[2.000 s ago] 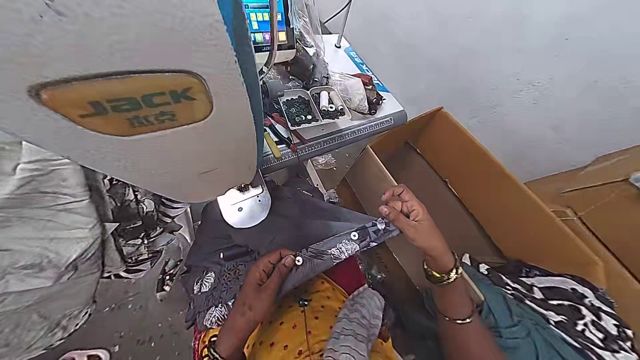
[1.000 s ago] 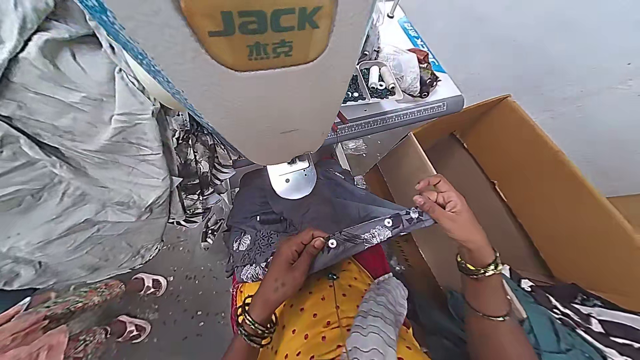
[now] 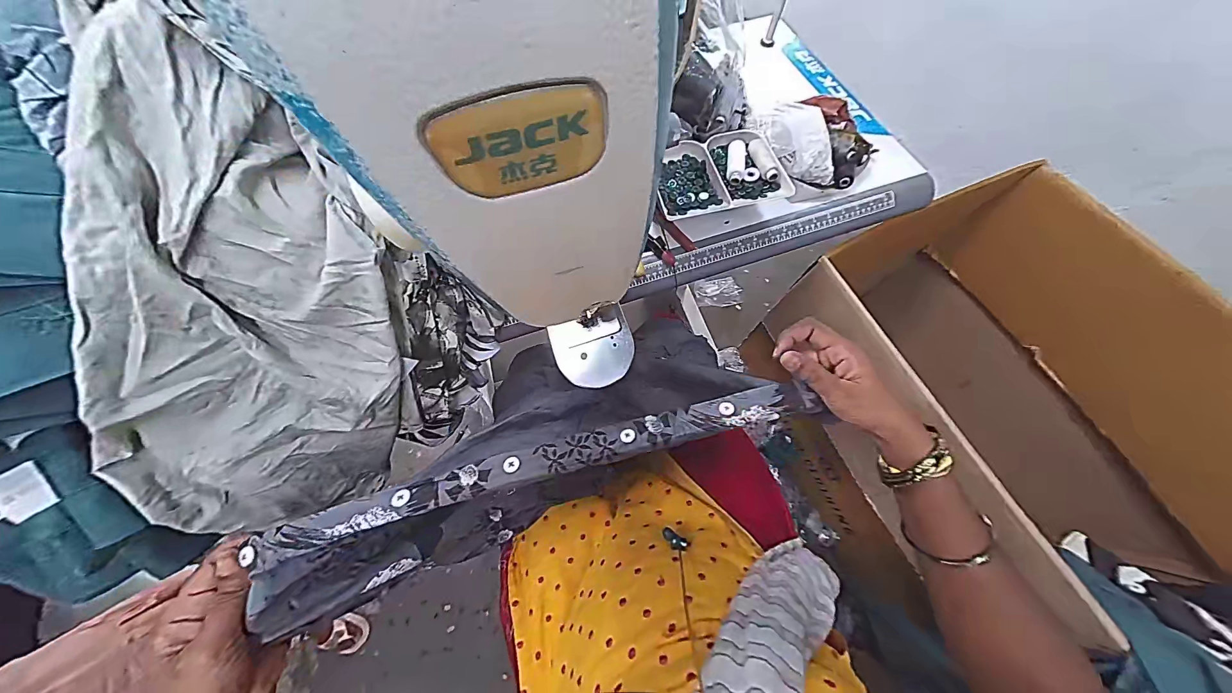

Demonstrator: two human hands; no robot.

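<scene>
A dark grey printed garment is stretched in a long strip from lower left to right, with several white buttons spaced along its placket. At its left end my left hand grips the cloth beside a white button. The other end is pinched in my right hand, which wears bangles at the wrist. Behind the strip, more of the dark cloth lies under the metal plate at the foot of a Jack sewing machine head.
Trays of dark buttons and thread spools stand on the machine table. An open cardboard box is at the right. Grey cloth hangs at the left. A button-like piece on a cord lies over the yellow clothing.
My left hand has moved far out to the lower left, and the placket is now spread long with more buttons showing. My right hand still holds the other end.
</scene>
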